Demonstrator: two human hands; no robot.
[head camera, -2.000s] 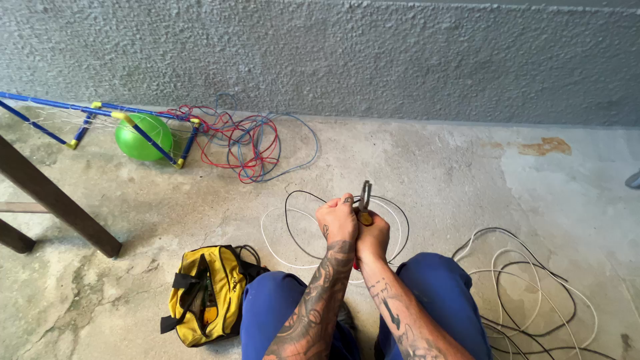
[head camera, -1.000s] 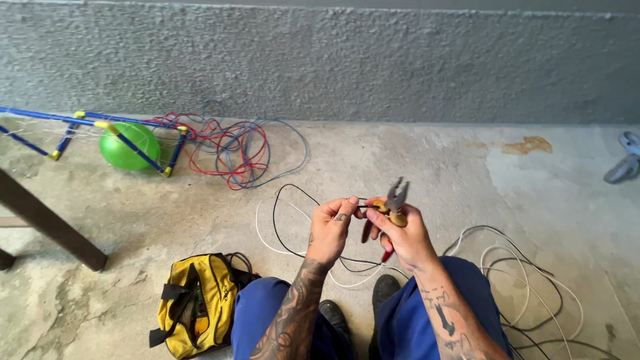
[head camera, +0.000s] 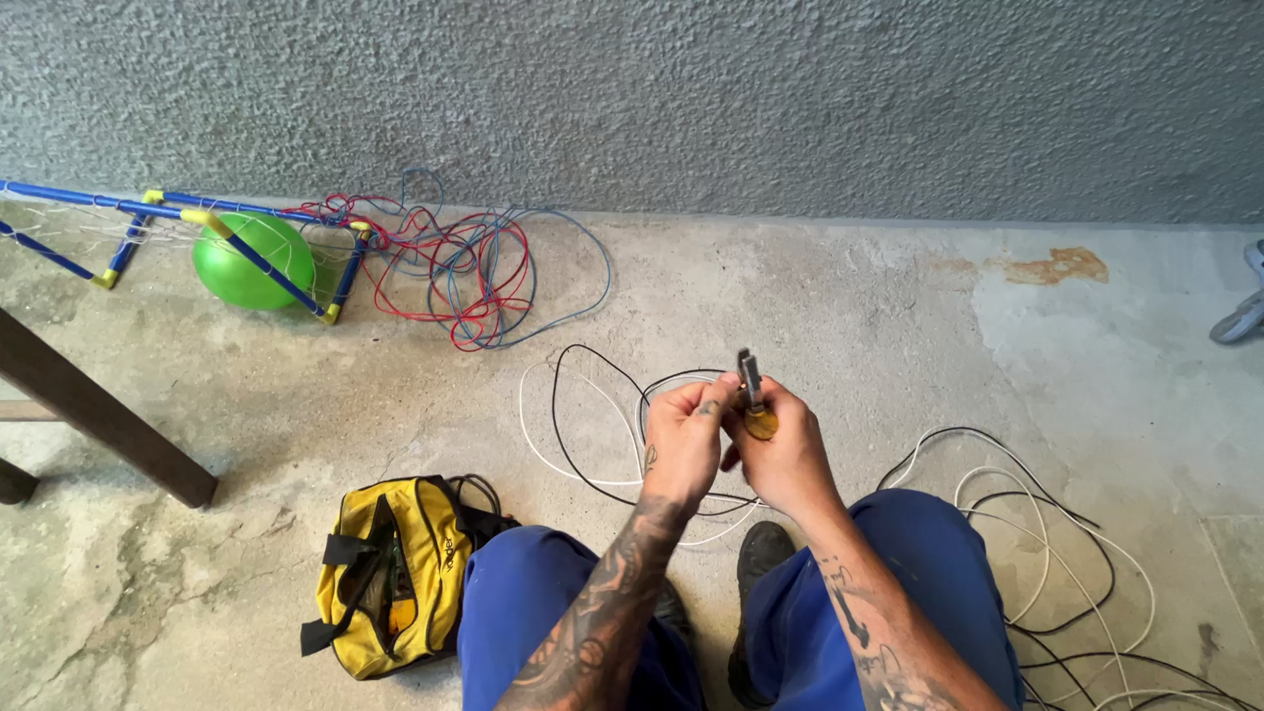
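My right hand (head camera: 783, 446) is closed around combination pliers (head camera: 754, 395), whose metal jaws point up and away from me. My left hand (head camera: 688, 432) is pressed close against it, thumb and fingertips pinched beside the jaws. What the left fingertips pinch is too small to make out now. Beneath both hands, loops of black wire (head camera: 556, 407) and white wire (head camera: 523, 434) lie on the concrete floor. More black and white wire (head camera: 1114, 568) spreads out to the right of my knee.
A yellow tool bag (head camera: 434, 568) stands unzipped left of my knee. Red and blue wires (head camera: 494, 286) lie tangled near the wall, beside a blue-framed toy goal (head camera: 272, 265) with a green ball (head camera: 237, 262). Dark furniture legs (head camera: 118, 425) stand at left; a grey shoe (head camera: 1239, 316) shows far right.
One second ago the hands were a little apart, with a short dark wire between them and the pliers' jaws spread. Now the hands are together and the jaws look closer together.
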